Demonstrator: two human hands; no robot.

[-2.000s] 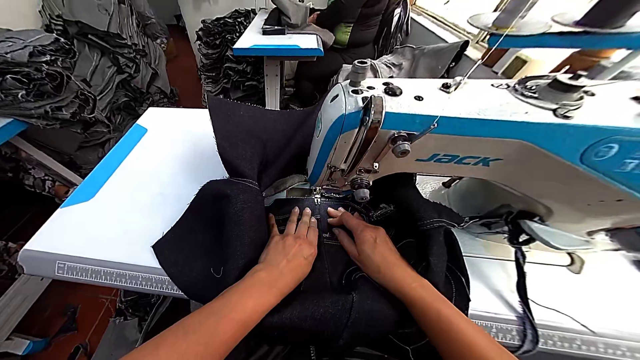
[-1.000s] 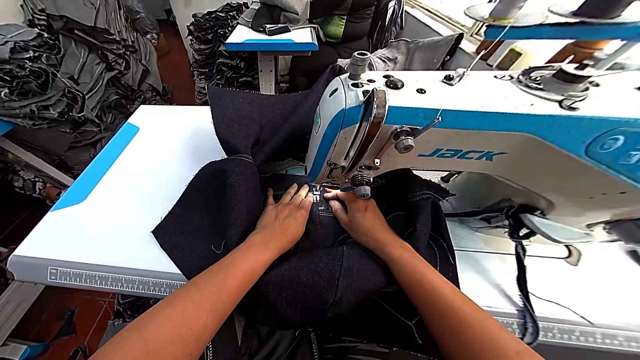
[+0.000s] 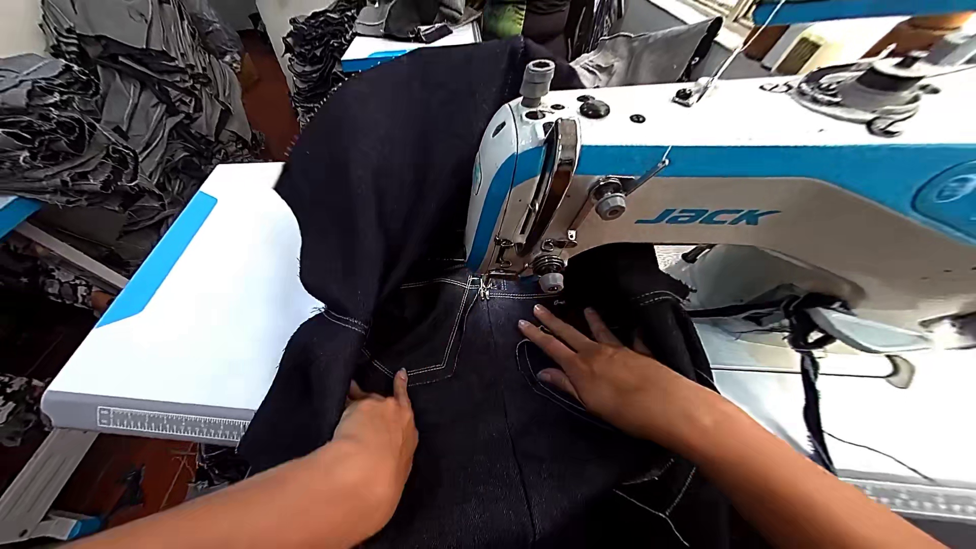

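A dark denim garment (image 3: 473, 442) with light double stitching lies over the sewing table, partly under the needle area of a Jack sewing machine (image 3: 701, 183). Its presser foot (image 3: 483, 287) sits at a stitched seam beside a pocket outline. My left hand (image 3: 381, 427) grips a fold of the denim at the pocket's lower left, its index finger extended and some fingertips hidden by cloth. My right hand (image 3: 595, 366) rests with spread fingers on the denim, right of and below the presser foot. A large denim panel (image 3: 396, 152) rises in a fold left of the machine head.
The white table (image 3: 221, 290) has a printed ruler (image 3: 175, 423) along its front edge. Piles of grey and black cloth (image 3: 130, 114) stand at the far left. Dark fabric strips (image 3: 810, 381) hang at the machine's right. A person in dark clothing (image 3: 545, 23) is partly visible behind.
Both hands have moved away from the presser foot, my left down and leftward, my right slightly right. The denim is spread differently, with pocket stitching exposed and a larger panel raised at the left.
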